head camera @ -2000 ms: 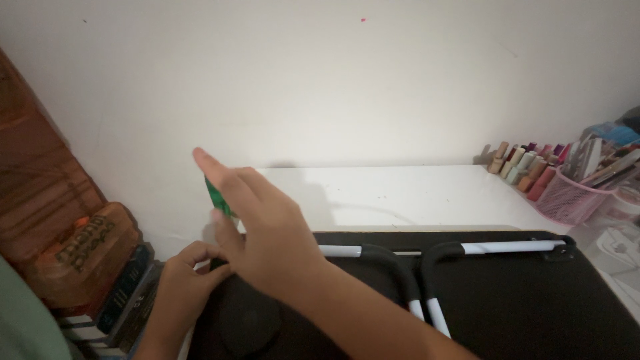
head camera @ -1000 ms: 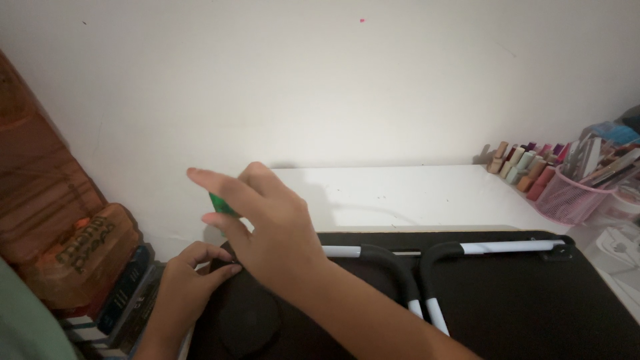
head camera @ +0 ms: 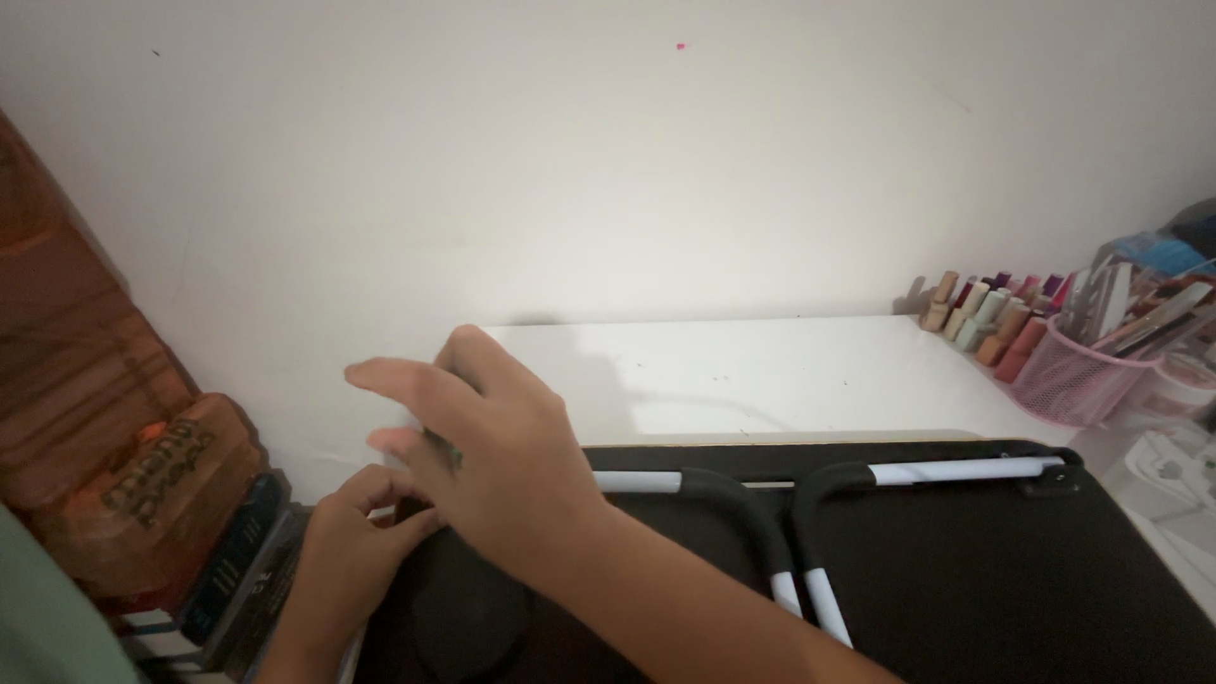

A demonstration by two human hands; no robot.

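A black folding table [head camera: 969, 570] lies underside up, its white tubular legs [head camera: 636, 482] with black curved corners folded flat. At its far left corner my left hand [head camera: 366, 551] pinches with thumb and forefinger; what lies between those fingertips is mostly hidden. Just above it is my right hand [head camera: 503, 446], forefinger stretched out to the left and the other fingers curled. A small bit of a green object [head camera: 445, 450] shows behind the right thumb, and the palm hides the rest.
Behind the black table runs a white desktop [head camera: 760, 370] against a white wall. Nail polish bottles [head camera: 988, 318] and a pink mesh cup [head camera: 1083, 380] of tools stand at the right. Books [head camera: 233, 556] and an orange-brown bag [head camera: 142, 484] bearing writing lie at the left.
The right hand's fingers have shifted and curled, and less of the green object shows than before. My left hand stays at the same corner.
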